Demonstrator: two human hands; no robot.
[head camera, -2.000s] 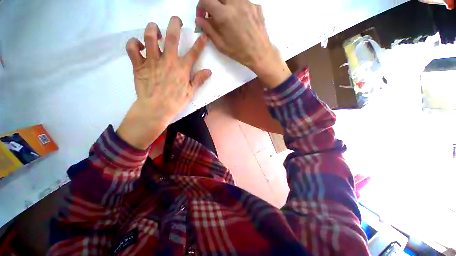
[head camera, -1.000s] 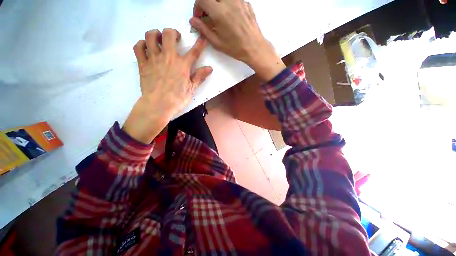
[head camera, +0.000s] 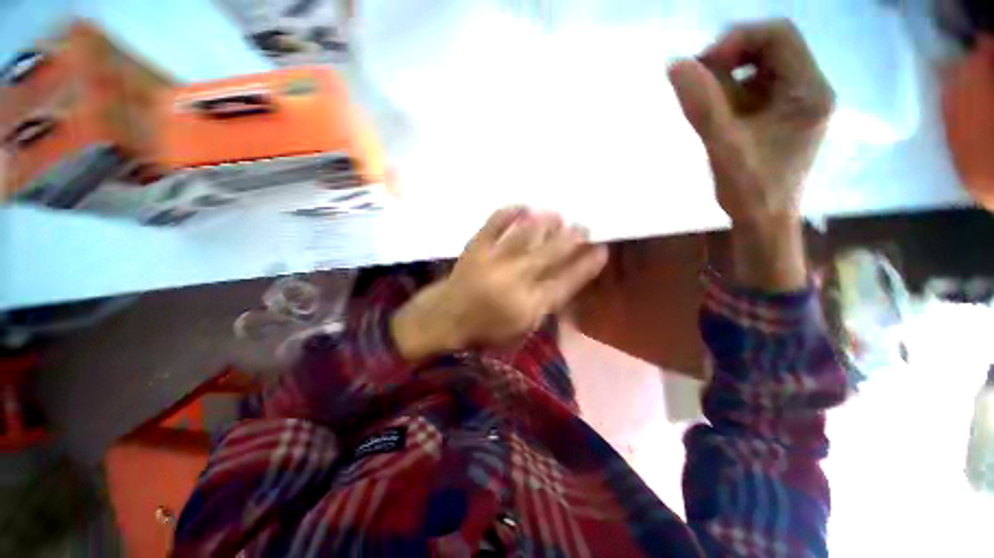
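Note:
Orange retail boxes with black slots stand on the white tabletop at the left; one box (head camera: 256, 114) shows its orange end and a pale printed side. My left hand (head camera: 518, 273) is blurred, over the table's front edge near my body, with its fingers loosely extended and nothing visible in it. My right hand (head camera: 768, 114) is raised over the white table (head camera: 523, 131) at the right, thumb and fingers curled round. A dark olive patch shows inside the curl; I cannot tell whether it is a held thing or shadow.
An orange rounded thing (head camera: 972, 120) stands at the table's far right end. Below the table are a brown carton (head camera: 643, 300), an orange stool (head camera: 158, 480) at lower left and clear rings (head camera: 289, 311). A whitish bag-like thing (head camera: 869, 294) lies at the right.
The view has swung left, bringing the group of orange boxes into sight. My hands have moved apart; my left hand has left the tabletop spot and drawn back to the edge.

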